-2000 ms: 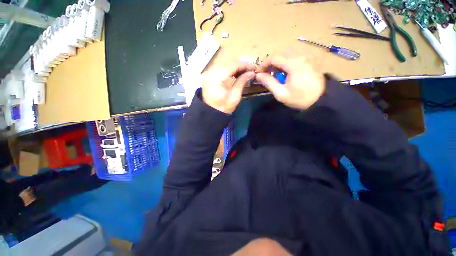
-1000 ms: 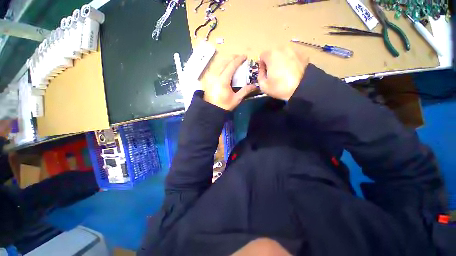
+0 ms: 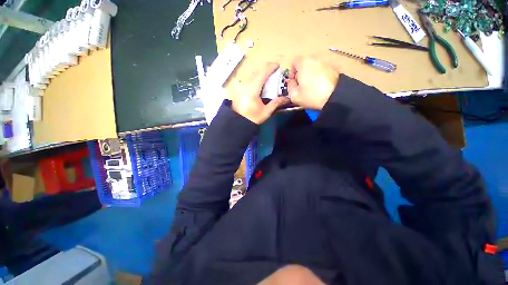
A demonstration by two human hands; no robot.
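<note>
A small white housing part (image 3: 272, 87) with dark and metallic bits along its right side is at the bench's front edge. My left hand (image 3: 251, 94) holds it from the left, thumb below and fingers above. My right hand (image 3: 313, 82) has its fingertips on the part's right side, over the dark bits; whether they grip a small piece is hidden. A bit of blue (image 3: 312, 114) shows below my right hand, and I cannot tell what it is. A white housing piece (image 3: 227, 62) lies to the left of my hands.
A small screwdriver (image 3: 380, 64), tweezers (image 3: 399, 43), green-handled pliers (image 3: 441, 52), a white labelled tube (image 3: 409, 23) and a blue tool (image 3: 365, 4) lie at right. Green boards (image 3: 465, 16) are heaped in the corner. White units (image 3: 83, 34) stand in a row at left. Blue crates (image 3: 151, 167) are below.
Against two seconds ago, the white part now shows between my hands and my right hand has come closer in to it. Over the last second, the hands have hardly moved; the view has shifted slightly.
</note>
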